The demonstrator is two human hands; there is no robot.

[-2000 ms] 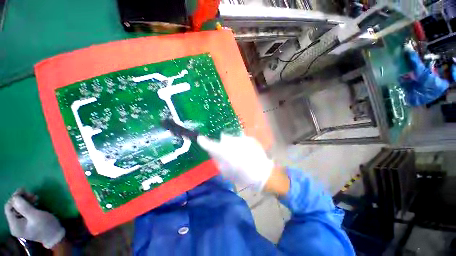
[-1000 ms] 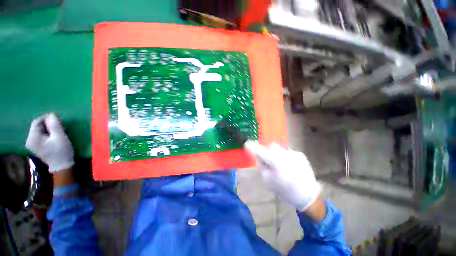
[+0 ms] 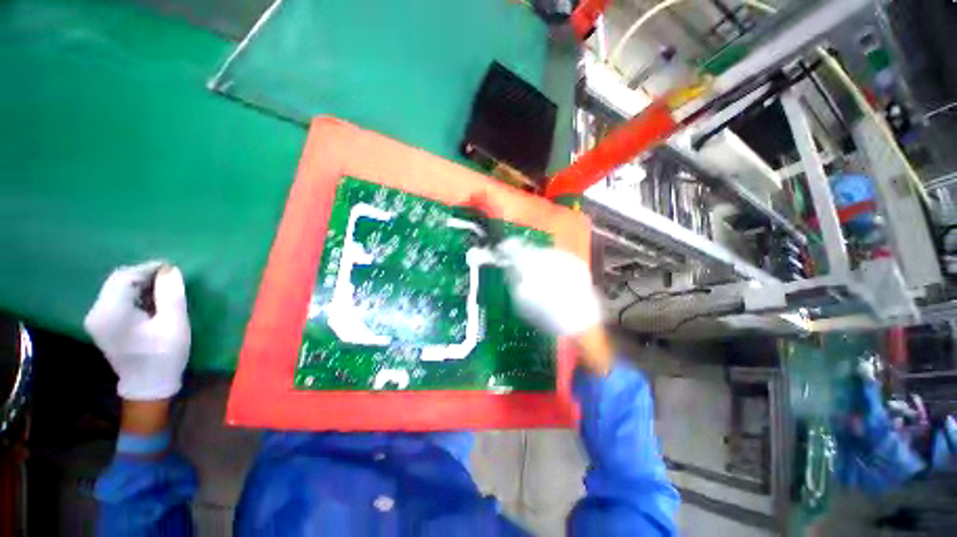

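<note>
The green circuit board (image 3: 420,283) lies solder side up on the orange-red mat (image 3: 275,315), with a white angular track on it. My right hand (image 3: 551,288), in a white glove, is over the board's right part and holds the black brush (image 3: 485,222), blurred, at the board's upper edge. My left hand (image 3: 142,325), in a white glove, is curled at the bench edge left of the mat. Something small and dark shows between its fingers; I cannot tell whether it is a held object or dark fingertips.
The green bench top (image 3: 126,168) lies left of and beyond the mat. A black box (image 3: 511,117) stands behind the mat, beside an orange-red wrapped post (image 3: 614,147). Metal rails (image 3: 682,241) run at the right. A person in blue (image 3: 876,430) is at the far right.
The view has turned and shifted. My right hand has moved the brush from the board's lower right to its upper edge. My left hand stays curled beside the mat.
</note>
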